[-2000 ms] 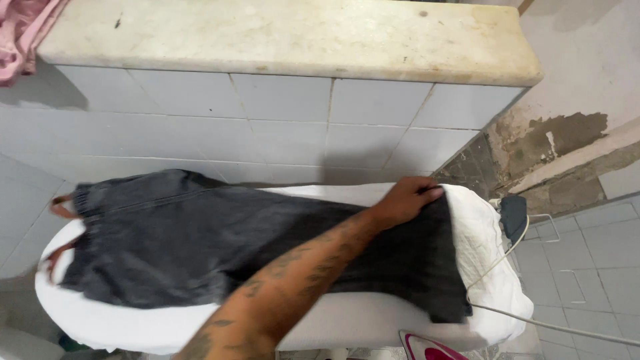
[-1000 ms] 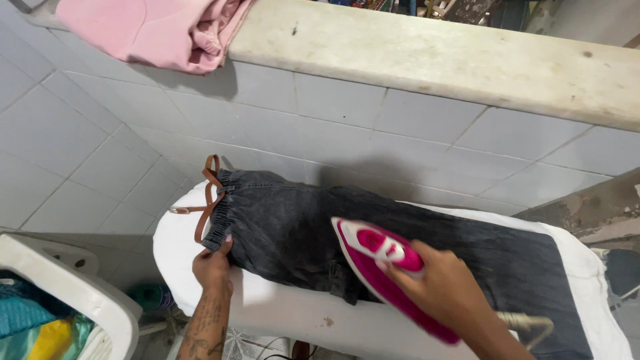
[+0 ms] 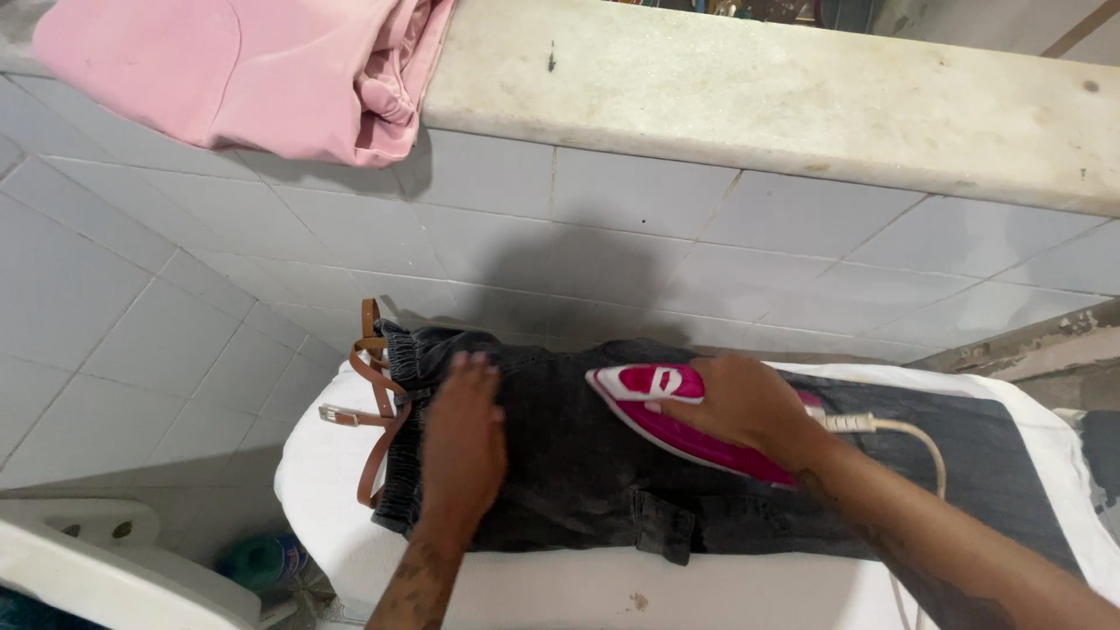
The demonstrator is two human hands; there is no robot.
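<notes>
Dark grey denim trousers (image 3: pixel 569 446) lie lengthwise on the white-covered ironing board (image 3: pixel 542 582). A brown belt (image 3: pixel 374 385) with a metal buckle runs through their gathered waistband at the left end. My right hand (image 3: pixel 744 402) grips the handle of a pink and white electric iron (image 3: pixel 674 424), whose tip points left over the trousers; whether its soleplate touches the cloth is hard to tell. My left hand (image 3: pixel 464 437), slightly blurred, is flat over the denim just right of the waistband, holding nothing, its fingers pointing away from me.
Behind the board rises a tiled wall topped by a pale stone ledge (image 3: pixel 752 96), with folded pink cloth (image 3: pixel 219 70) on its left part. The iron's cord (image 3: pixel 919 433) loops right. A white plastic container (image 3: pixel 131 560) and a green bottle (image 3: pixel 262 560) stand lower left.
Two seconds ago one hand was at the leg end; a second ago the iron was in my right hand. My left hand has moved from the waistband's near edge up onto the denim. The view has shifted.
</notes>
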